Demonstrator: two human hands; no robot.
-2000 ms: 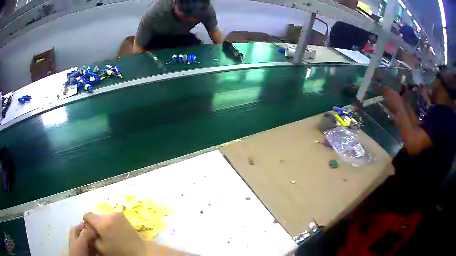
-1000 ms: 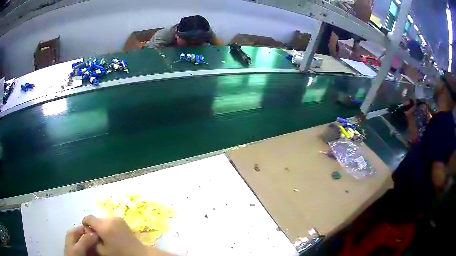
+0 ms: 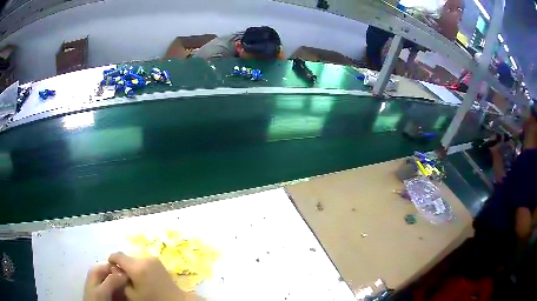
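My left hand [image 3: 101, 283] and my right hand [image 3: 147, 277] are together at the lower left, over the white work sheet [image 3: 253, 235]. Their fingertips meet, and both hands are partly cut off by the bottom edge. Whatever may be between the fingers is hidden, so I cannot tell if they hold something. A loose pile of thin yellow slips [image 3: 189, 258] lies on the sheet just right of and behind my right hand. Small dark bits are scattered on the sheet.
A green conveyor belt [image 3: 206, 147] runs behind the sheet. A cardboard sheet [image 3: 353, 229] lies at right, with a clear plastic bag [image 3: 427, 199] and colourful parts. Blue parts [image 3: 132, 79] are piled across the belt. One person [image 3: 261, 44] bends low opposite; another [image 3: 509, 188] is at right.
The whole view has shifted slightly. The person opposite has lowered their head onto or near the bench edge. My hands stay together beside the yellow slips.
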